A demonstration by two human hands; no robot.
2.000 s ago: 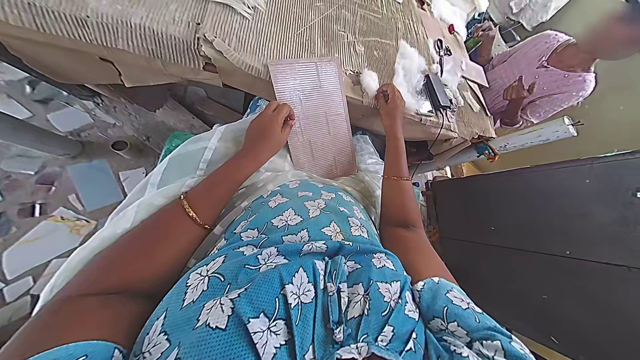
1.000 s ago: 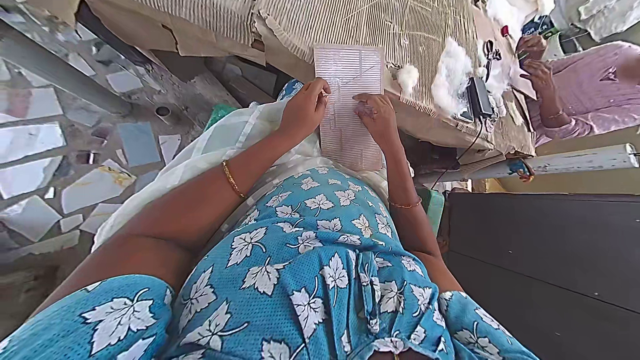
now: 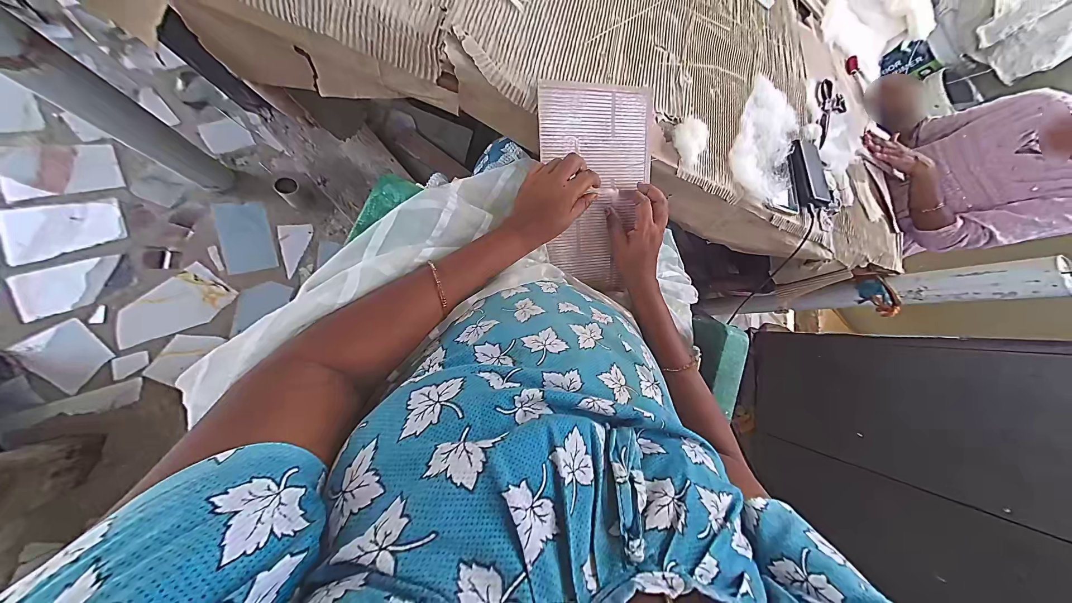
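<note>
A translucent ribbed rectangular board point(image 3: 595, 126) slants from my lap to the edge of the cardboard-covered table. My left hand point(image 3: 557, 194) rests over its left half, with the thumb and fingers around a small whitish piece, perhaps a cotton wick, above the ribs. My right hand point(image 3: 638, 230) lies on the right side of the board, its fingers bent near the other end of that piece; whether they grip it is unclear. A small tuft of white cotton point(image 3: 691, 141) sits on the table just right of the board.
A larger heap of cotton point(image 3: 764, 138), a black power adapter point(image 3: 809, 174) with a cable and black-handled scissors point(image 3: 829, 99) are on the corrugated cardboard point(image 3: 620, 42). A person in pink point(image 3: 988, 167) is at the right. Stone slabs point(image 3: 244, 237) lie on the floor at left.
My right hand was at the cotton tuft on the table two seconds ago, then came left onto the board. My left hand has moved from the board's left edge inward over it.
</note>
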